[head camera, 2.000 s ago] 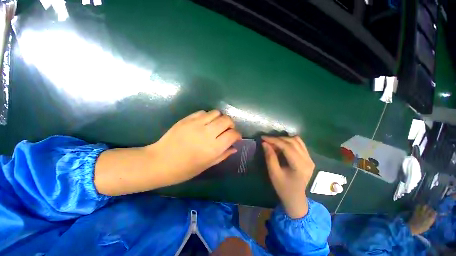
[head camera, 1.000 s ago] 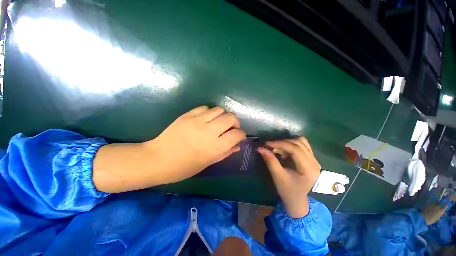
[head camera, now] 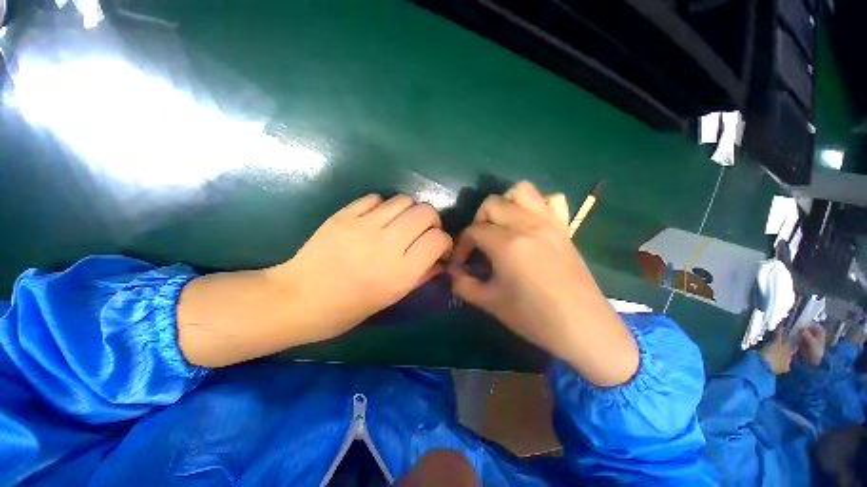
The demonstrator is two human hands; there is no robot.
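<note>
A dark smartphone point(head camera: 407, 312) lies flat on the green bench in front of me, mostly hidden under my hands. Faint pale printed lines show near its right end, and any film edge is hidden. My left hand point(head camera: 366, 262) lies over the phone with curled fingers, holding it at its upper side. My right hand point(head camera: 523, 266) meets my left fingertips above the phone, thumb and forefinger pinched. A slim yellowish stick with a dark tip point(head camera: 584, 213) juts out up and right from my right hand. What the pinched fingertips touch is too small to tell.
A white cloth point(head camera: 627, 306) is partly hidden behind my right wrist. A whitish bottle-like item with red and brown print point(head camera: 708, 270) lies at the right. White scraps point(head camera: 772, 297) lie beyond it. Black trays point(head camera: 608, 67) stand at the upper right. Another person's hands point(head camera: 794, 347) show at the right edge.
My right hand has moved left and up over the phone, to my left fingertips. The stick now points away to the upper right. My left hand has barely moved.
</note>
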